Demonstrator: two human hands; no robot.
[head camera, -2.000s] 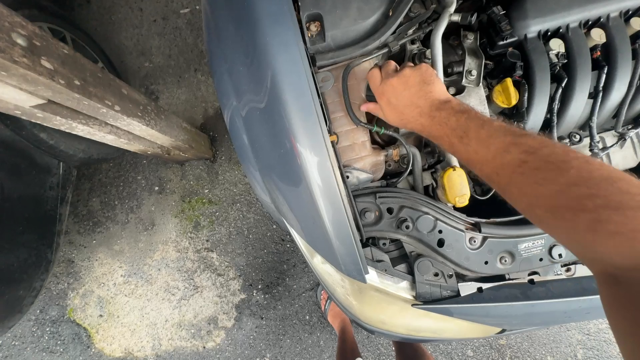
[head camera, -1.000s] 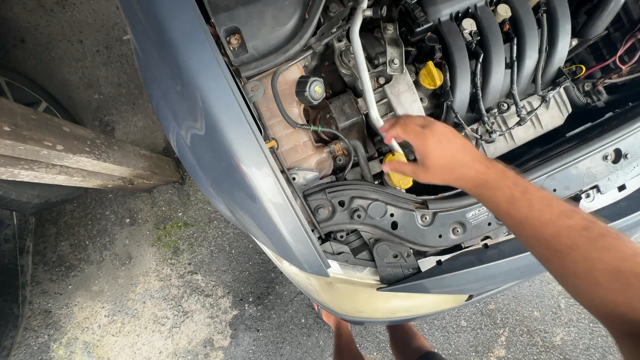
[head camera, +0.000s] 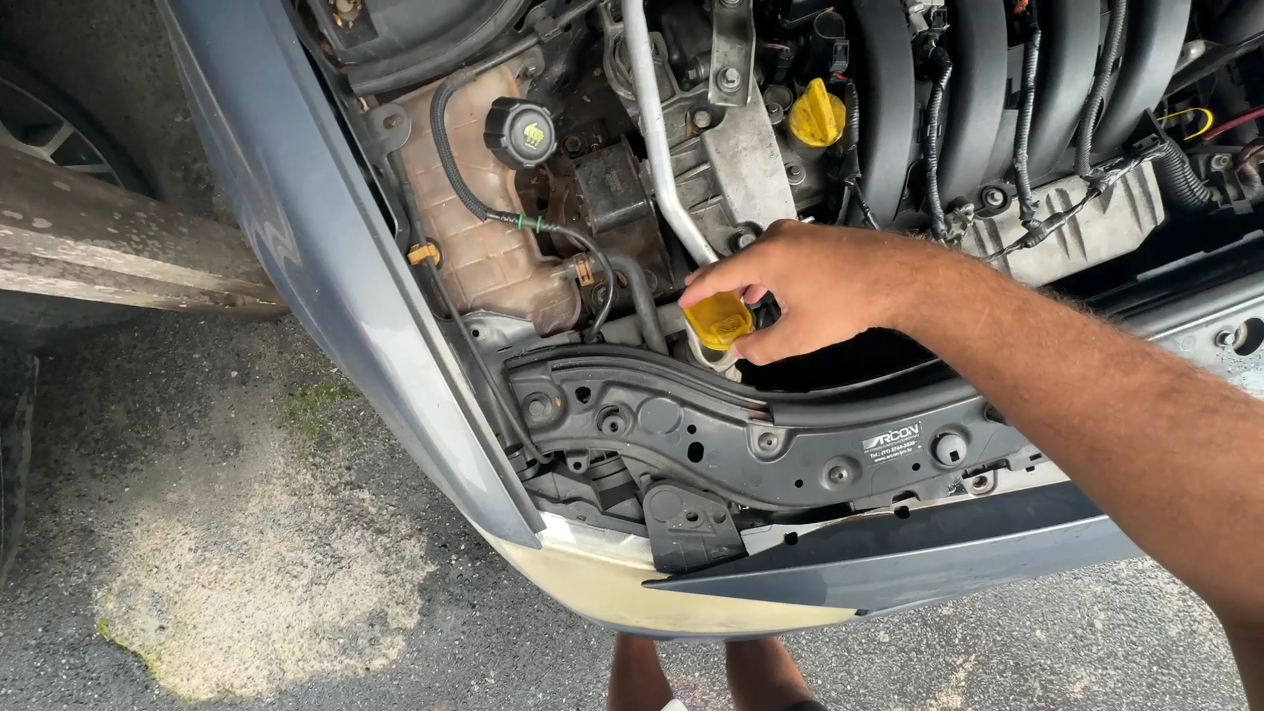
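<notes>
My right hand reaches in from the right over the engine bay, thumb and index finger on opposite sides of a yellow plastic cap near the front crossmember. This cap sits on a pale neck beside the lower end of a silver metal pipe. Another yellow cap stands farther back on the engine. To the left is the stained coolant expansion tank, topped by a black cap with a printed symbol. My left hand is out of view.
The black front crossmember and the headlight border the bay. Grey intake manifold runners and wiring lie at the upper right. Left of the blue-grey fender is a weathered wooden beam. My legs show below.
My right hand has moved from the expansion tank's black cap toward the front yellow cap, and its fingers are now around that cap. The black cap, covered at first, is visible.
</notes>
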